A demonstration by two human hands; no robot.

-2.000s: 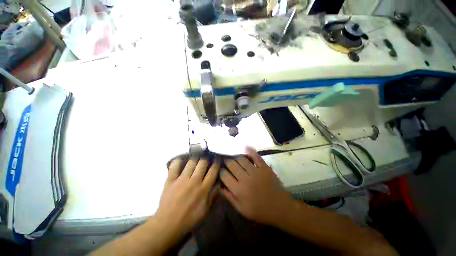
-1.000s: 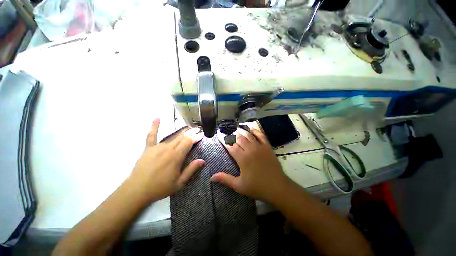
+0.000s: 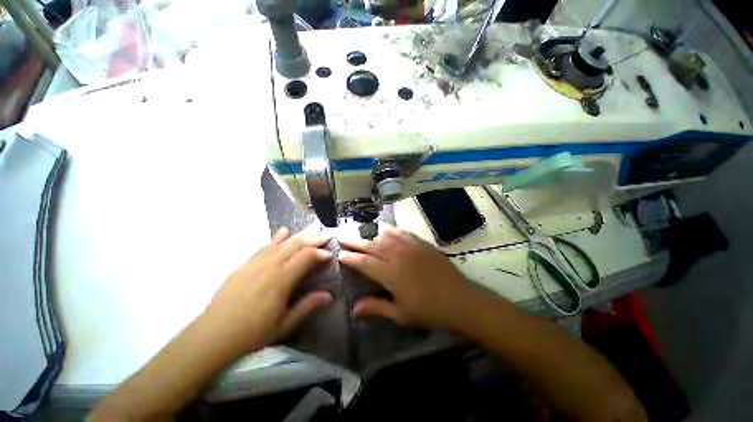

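A dark grey-brown fabric panel (image 3: 318,334) lies under the head of the sewing machine (image 3: 495,115), a seam down its middle. Its far part shows left of and behind the needle area. Its near end hangs at the table's front edge, with a pale backing corner showing. My left hand (image 3: 268,284) lies flat on the fabric left of the seam, fingertips near the presser foot. My right hand (image 3: 404,276) lies on it right of the seam, thumb apart. The needle is hidden behind the metal parts and glare.
A stack of pale panels (image 3: 21,264) with dark edges lies at the table's left. A smartphone (image 3: 450,214) and scissors (image 3: 546,255) with white-green handles lie right of the needle. A red bin (image 3: 632,334) is below right. A clear plastic bag (image 3: 103,45) is at back left.
The fabric, first bunched under both hands, was flattened under the needle and has moved away from me, its far part now beyond the needle. Both hands stay on it beside the seam.
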